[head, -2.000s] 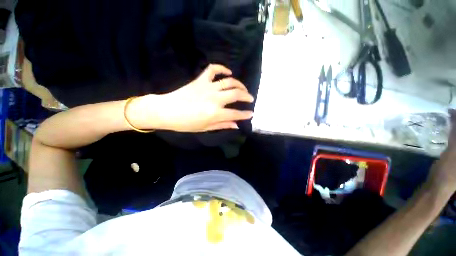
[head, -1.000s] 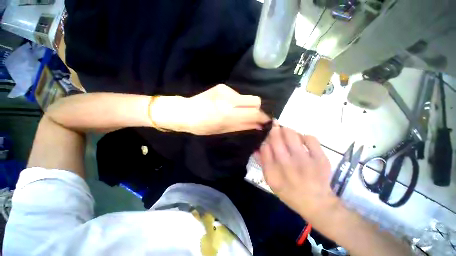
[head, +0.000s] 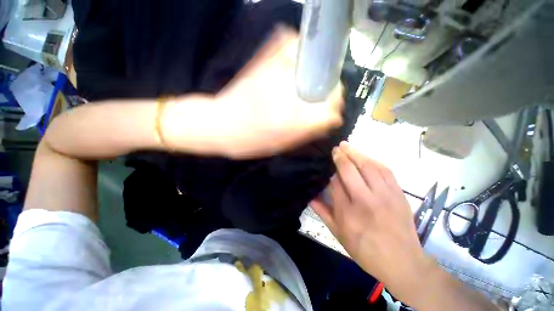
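A large black garment (head: pixel 152 48) covers the left of the table and hangs down toward my lap. My left hand (head: pixel 273 103) is blurred and lies on the cloth, its fingers curled at the fabric's right edge and partly hidden behind a rounded grey-white cylinder (head: pixel 322 48). My right hand (head: pixel 364 206) pinches the fabric edge with thumb and fingers just below my left hand. The presser foot (head: pixel 364 84) is small and shiny at the fabric's right edge, above my hands. The needle tip cannot be made out.
The machine head (head: pixel 486 67) fills the upper right. A tan block (head: pixel 390 100) sits beside the foot. Shears (head: pixel 486 222), thread snips (head: pixel 432 212) and a black handle (head: pixel 545 200) lie on the white table at right. Crumpled clear plastic (head: pixel 537 297) is at the lower right.
The right hand has come in from the far right and taken the fabric edge. Since one second ago, the left hand has moved up toward the foot. The view has shifted toward the machine head.
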